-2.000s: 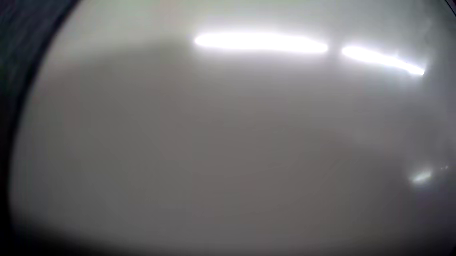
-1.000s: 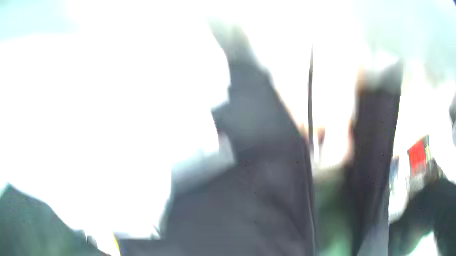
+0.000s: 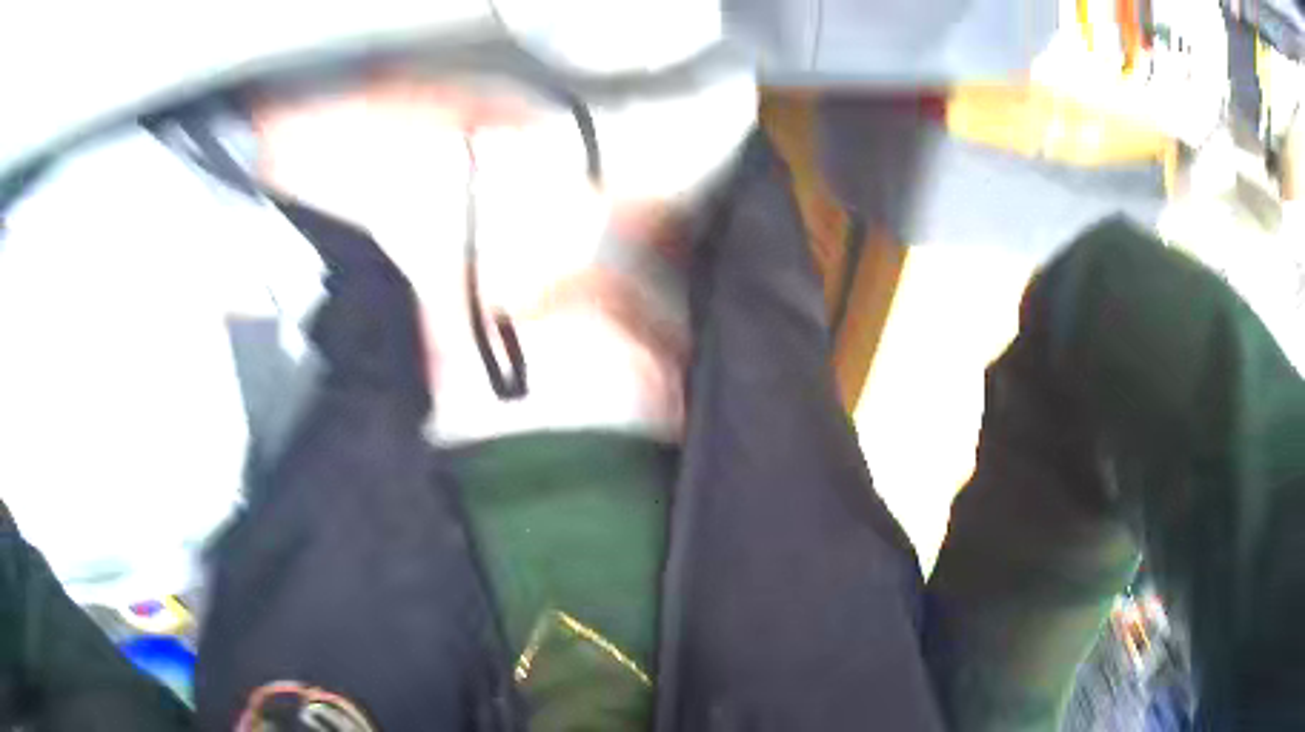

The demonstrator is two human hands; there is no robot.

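Neither of my hands can be made out. The picture is blurred and overexposed. A person's torso in an open dark jacket (image 3: 780, 429) fills the middle, over a green shirt (image 3: 565, 529) with a thin gold-coloured angular line low on it. A dark cord loop (image 3: 508, 365) hangs above the shirt. A dark green sleeve (image 3: 1145, 372) is bent on the right. Another dark green part (image 3: 50, 644) shows at the lower left edge. No sewing piece or tool can be recognised.
Orange-brown wooden furniture (image 3: 1059, 126) stands behind at the upper right, beside a pale grey surface (image 3: 1045, 193). Small coloured items crowd the top right corner. A blue object (image 3: 160, 661) shows at the lower left.
The view has swung from a blank pale surface with bright light strips to a washed-out view of dark clothing, then to the clearer torso, green shirt and bent sleeve.
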